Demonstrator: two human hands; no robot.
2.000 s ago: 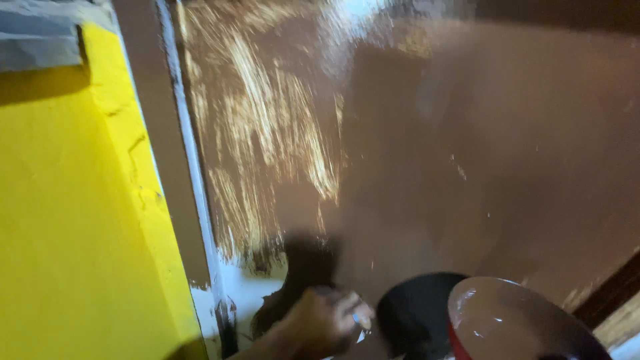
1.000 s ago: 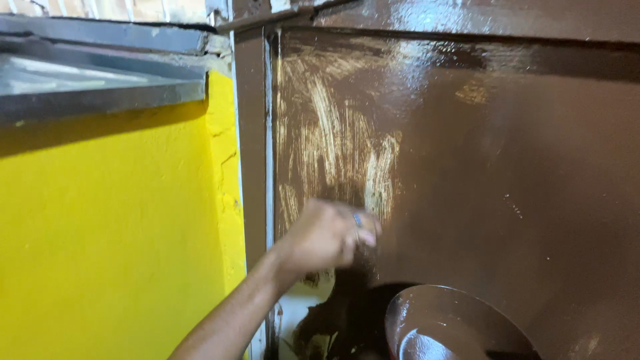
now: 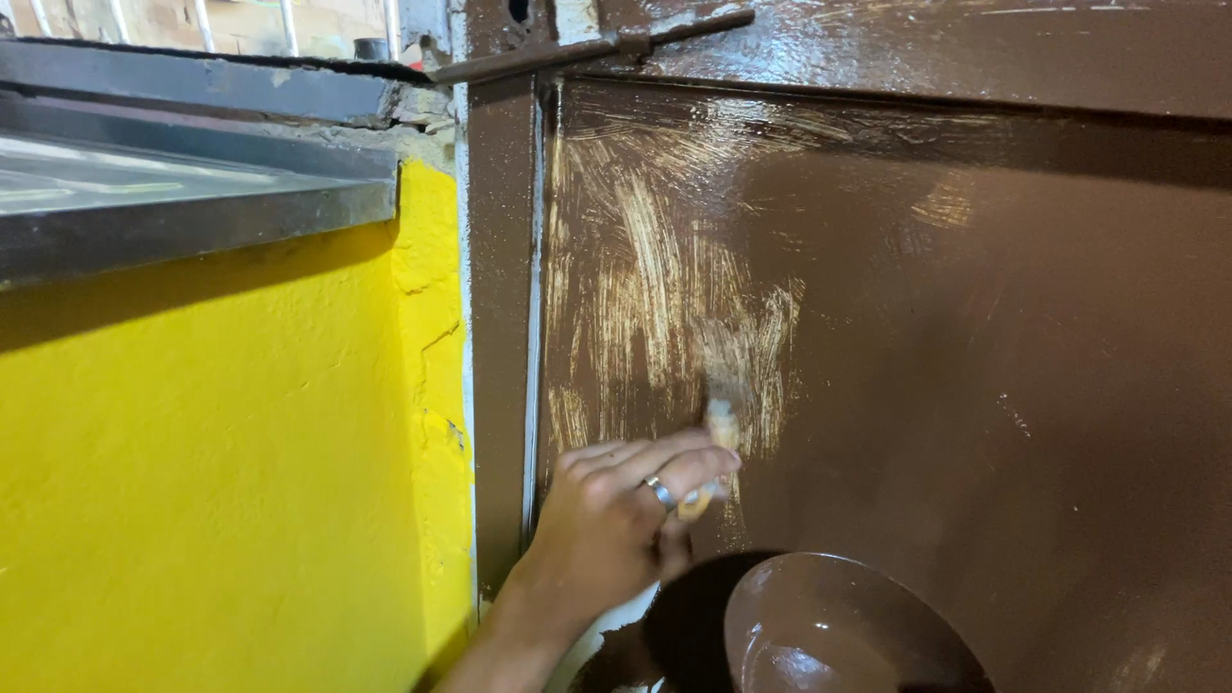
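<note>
My left hand, with a ring on one finger, comes in from the bottom and is closed around the handle of a paintbrush. The brush points upward, its blurred bristles against a brown door panel. Pale streaks show through the brown paint above and around the brush. Right and below the hand is a round container of brown paint, cut off by the bottom edge. My right hand is not in view.
A yellow wall stands at the left under a dark metal ledge. A narrow brown frame strip borders the panel. A metal bolt rod crosses the top. White bars show at the upper left.
The view has shifted up and left over the two seconds, bringing in the ledge and rod. My left hand was low by the container at first and is now higher, against the streaked area.
</note>
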